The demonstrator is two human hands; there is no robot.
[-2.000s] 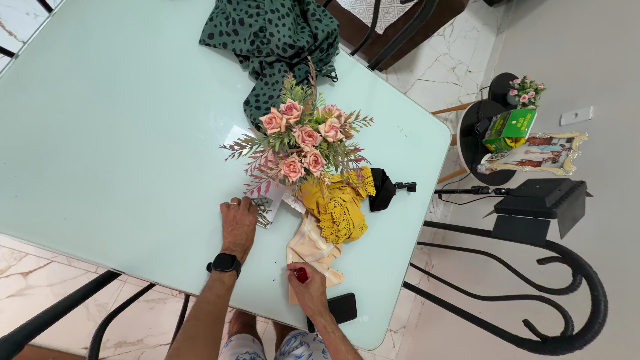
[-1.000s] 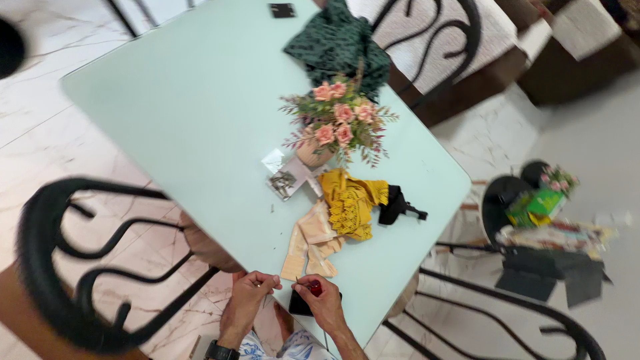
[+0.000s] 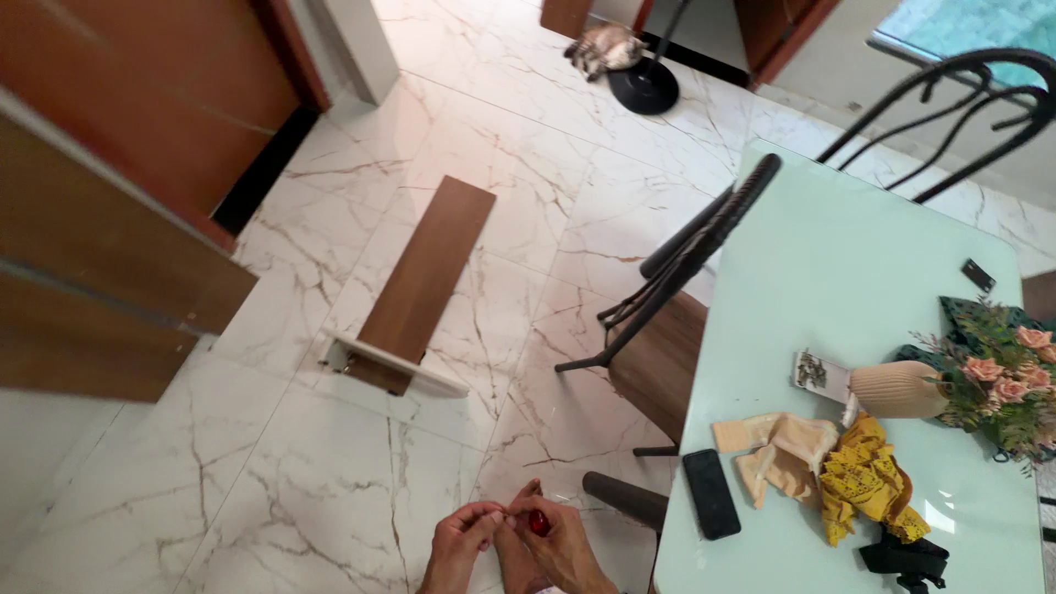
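At the bottom centre, my left hand (image 3: 466,532) has its thumb and fingertips pinched together; whatever may be between them is too small to tell. My right hand (image 3: 557,536) is shut on a small red translucent handle (image 3: 538,521), its fingertips meeting those of my left hand. Both hands are above my bare foot (image 3: 517,561). Farther off on the floor lies a brown wooden board (image 3: 429,272) with a white panel (image 3: 404,363) across its near end. On the glass table, a small tray of metal hardware (image 3: 811,373) is beside a ribbed vase (image 3: 897,388).
The glass table (image 3: 759,313) at right holds a black phone (image 3: 712,493), beige cloth (image 3: 780,445), yellow cloth (image 3: 870,478) and a black strap (image 3: 905,561). A black metal chair (image 3: 660,305) stands at its near side. A cat (image 3: 606,49) lies by a round black stand base (image 3: 643,87).
The view has swung left from the table to the floor. My left hand has left the table beside the hardware and come together with my right hand, which keeps the red handle.
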